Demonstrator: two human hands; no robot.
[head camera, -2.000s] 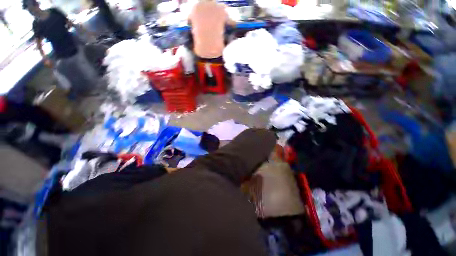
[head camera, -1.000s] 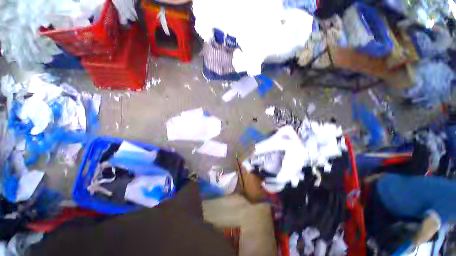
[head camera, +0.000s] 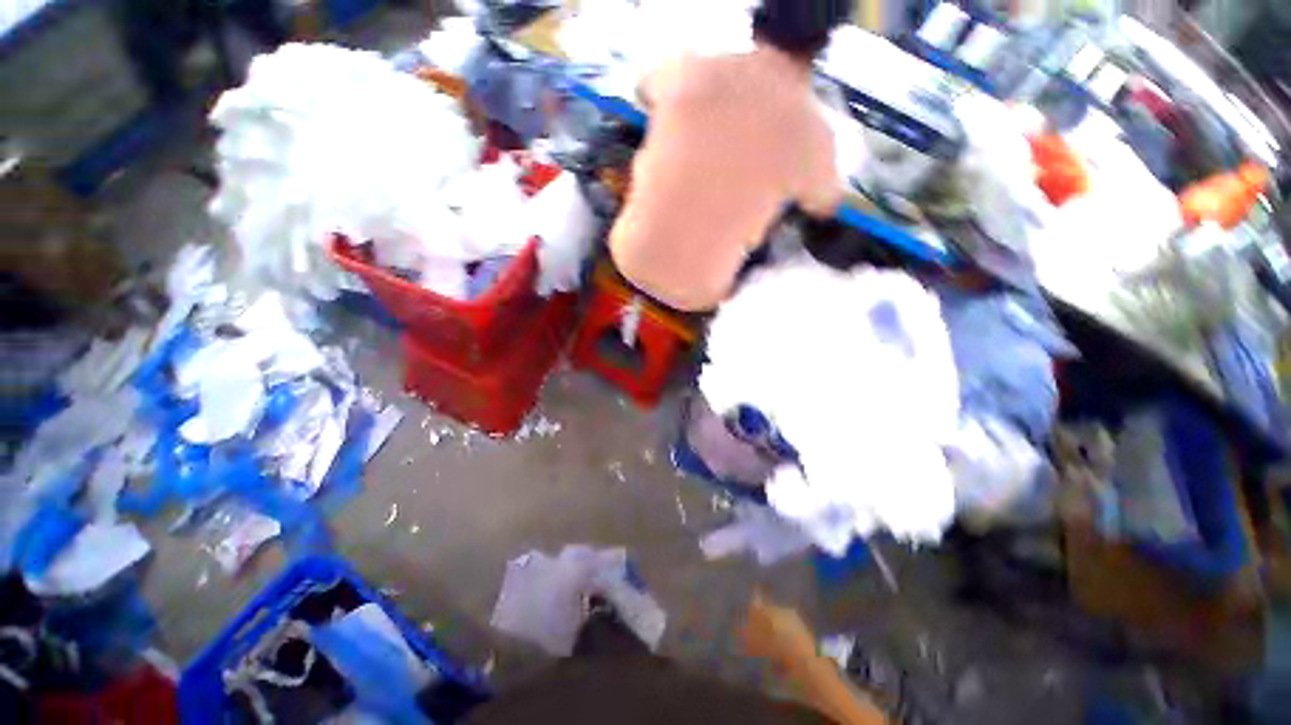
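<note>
Neither of my hands can be made out. A dark brown clothed part of my body (head camera: 637, 687) shows at the bottom edge. The blue plastic crate (head camera: 234, 644) at the lower left holds dark, white and light blue cloth and is cut off by the bottom edge. A pale cloth or paper piece (head camera: 545, 592) lies on the floor at the bottom middle. A blurred tan, flat-looking object (head camera: 807, 659) lies just right of it; I cannot tell what it is.
Scraps (head camera: 227, 390) cover the floor at left. Stacked red crates (head camera: 482, 354) hold white cloth. A person (head camera: 729, 170) sits on a red stool (head camera: 630, 340) at a worktable. A large white cloth pile (head camera: 835, 397) stands right of them. A blue container (head camera: 1211, 496) is at far right.
The view has tilted up and shifted. The seated person is back in view, the blue crate is lower and partly cut off, and the red crate with black cloth is out of view.
</note>
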